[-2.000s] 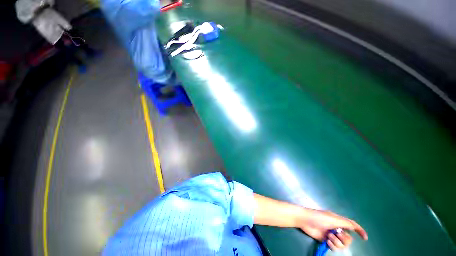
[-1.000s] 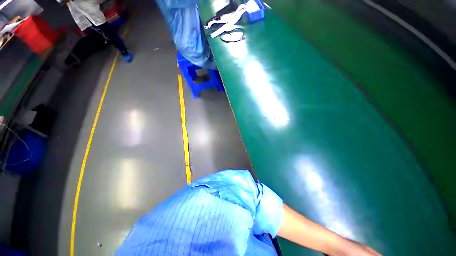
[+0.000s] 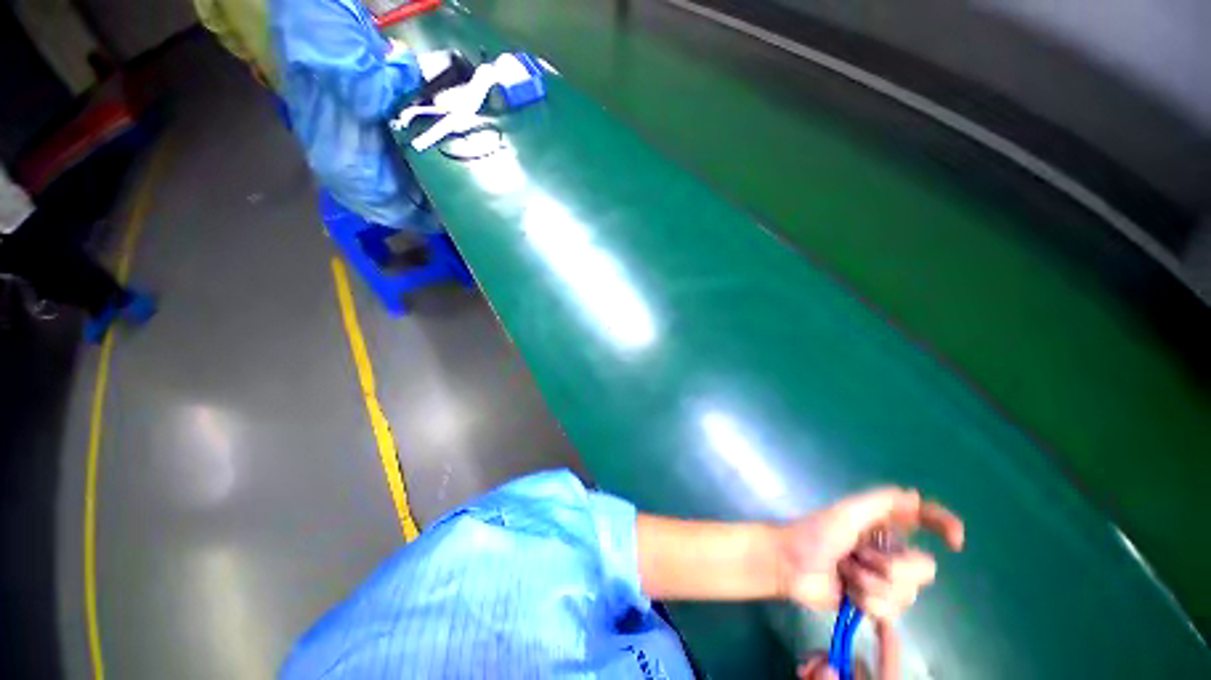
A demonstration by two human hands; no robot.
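My left hand (image 3: 857, 551) is over the green bench (image 3: 744, 319) at the lower right, with its arm reaching in from the blue sleeve. Its fingers are curled around the upper end of a bright blue cable (image 3: 843, 640); one finger sticks out to the right. The plug end is blurred and mostly hidden by the fingers. Fingers of my right hand (image 3: 818, 668) show at the bottom edge, close around the lower part of the cable. The rest of that hand is cut off by the frame.
White straps (image 3: 458, 106), a dark cable loop and a blue box (image 3: 521, 83) lie at the bench's far end. A person in a blue smock (image 3: 348, 106) sits there on a blue stool (image 3: 385, 259). Another person's dark legs (image 3: 60, 259) show at left. Yellow lines (image 3: 372, 399) mark the grey floor.
The view swung away and back. My left hand was cut off at the lower edge a second ago and now shows higher up, with the cable. Right-hand fingers have appeared below it.
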